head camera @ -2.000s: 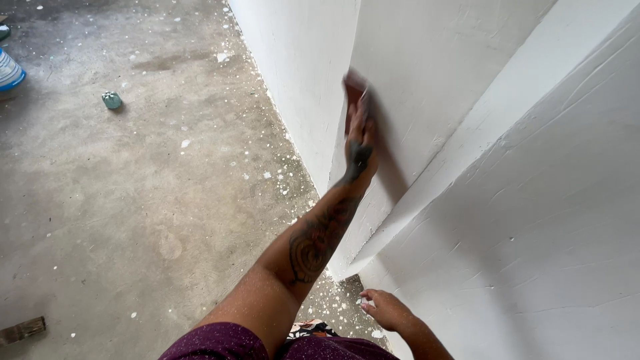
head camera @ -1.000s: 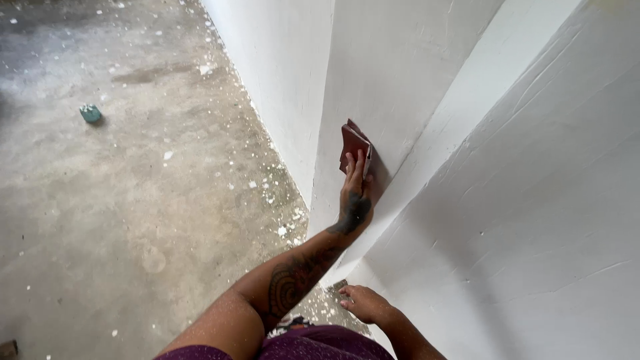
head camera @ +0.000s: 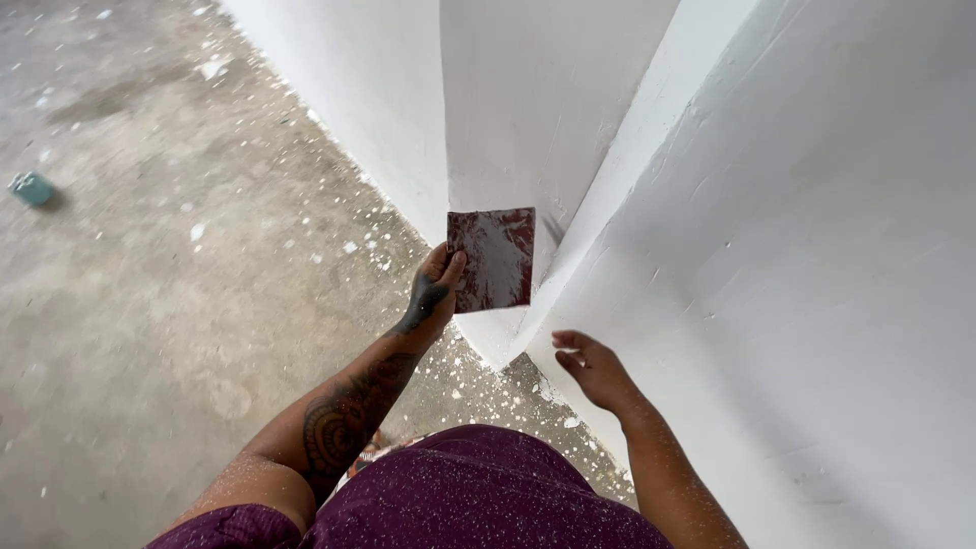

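My left hand (head camera: pixel 441 284) grips a dark red sheet of sandpaper (head camera: pixel 494 261) by its left edge, thumb on top. Whitish dust coats much of the sheet's visible face. Behind the sheet stands a narrow white plastered wall face (head camera: pixel 526 107); whether the two touch, I cannot tell. To the right and lower, my right hand (head camera: pixel 591 367) is held in front of the right-hand white wall (head camera: pixel 801 305), fingers bent and apart, with nothing in it.
A concrete floor (head camera: pixel 191 320) speckled with white flakes runs along the wall bases. On it at the far left sits a small green object (head camera: pixel 31 188). The walls meet in a narrow corner, with a lighter strip (head camera: pixel 648 130) between two faces.
My left hand has come down the wall with the sandpaper, which was pressed to the wall under its fingers and now lies flat in its grip. My right hand has risen a little.
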